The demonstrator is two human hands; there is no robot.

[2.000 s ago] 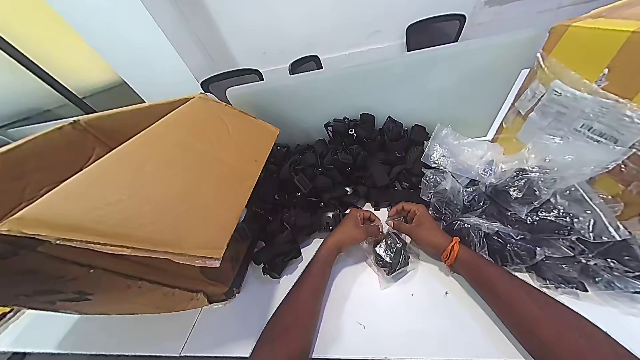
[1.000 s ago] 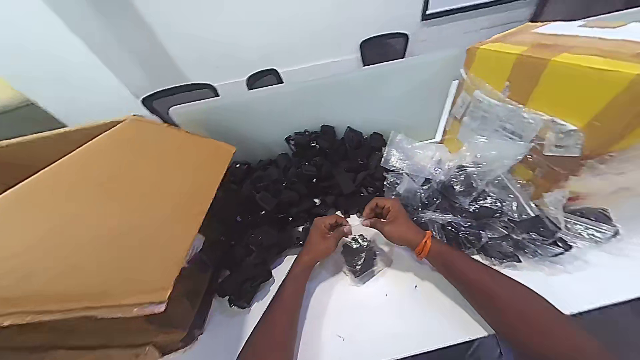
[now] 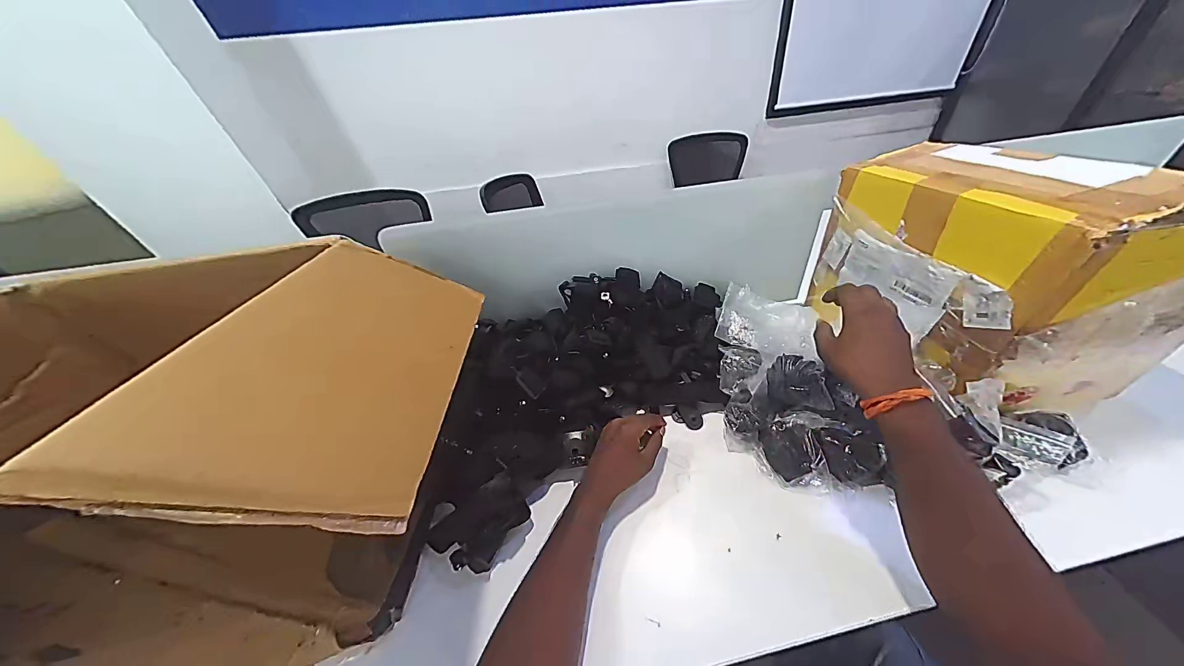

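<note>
My left hand [image 3: 627,453] rests at the near edge of a heap of loose black items [image 3: 592,361], its fingers curled near a small silver part; whether it grips anything is hidden. My right hand [image 3: 865,338], with an orange band on the wrist, is over the pile of clear plastic bags with black items inside [image 3: 800,435]. Its thumb and fingers are apart, beside a large clear bag [image 3: 888,268] that bears printed labels. No bag shows between its fingers.
An open cardboard box [image 3: 277,388] stands at the left, its flap leaning toward the black heap. A box with yellow tape [image 3: 1008,240] stands at the right. A pale partition [image 3: 629,231] runs behind the heaps, with chairs [image 3: 708,159] beyond. Small specks lie on the white table [image 3: 721,555].
Both hands were together at a small clear bag with a black item; now they are apart. My right hand has moved right to the bagged pile. The view has shifted.
</note>
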